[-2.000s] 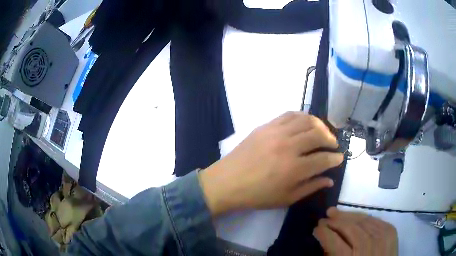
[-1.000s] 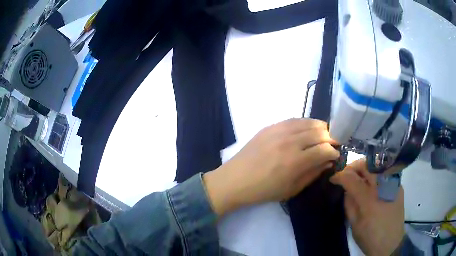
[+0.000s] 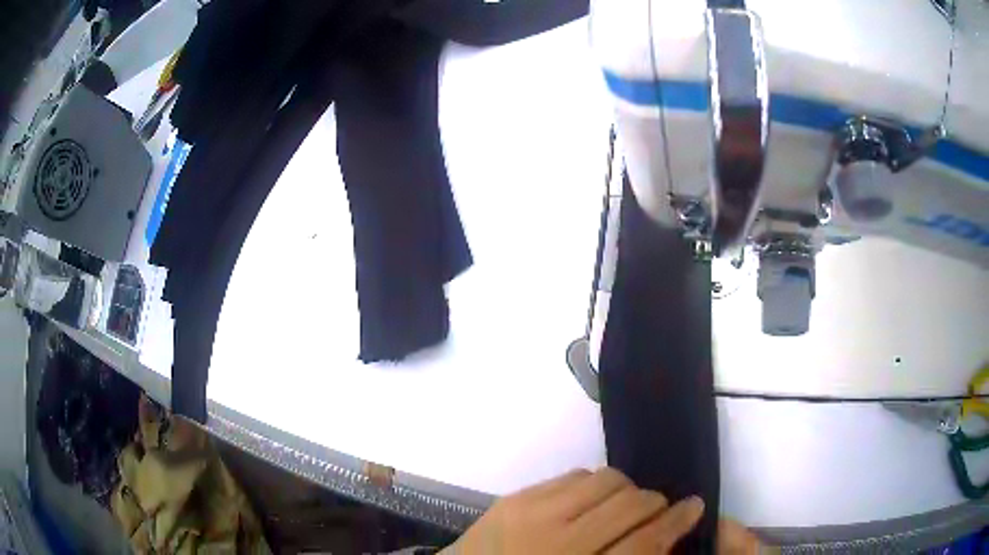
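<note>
A black fabric strip lies lengthwise under the sewing machine head and runs down to the near table edge. Its right edge passes by the presser foot. My left hand lies on the strip at the bottom, fingertips pressed on the cloth. Only a small part of my right hand shows at the bottom edge, beside the strip; its fingers are mostly cut off, so its hold is hidden.
Waiting black cut pieces are fanned out left of the machine. A grey motor box with a round vent stands far left. Yellow and green snips lie at the right edge. Ruler tape lines the near edge; tan cloth is below.
Both hands have moved from beside the presser foot down to the near table edge. The strip now lies uncovered below the foot. The view has shifted, showing more of the machine's right side.
</note>
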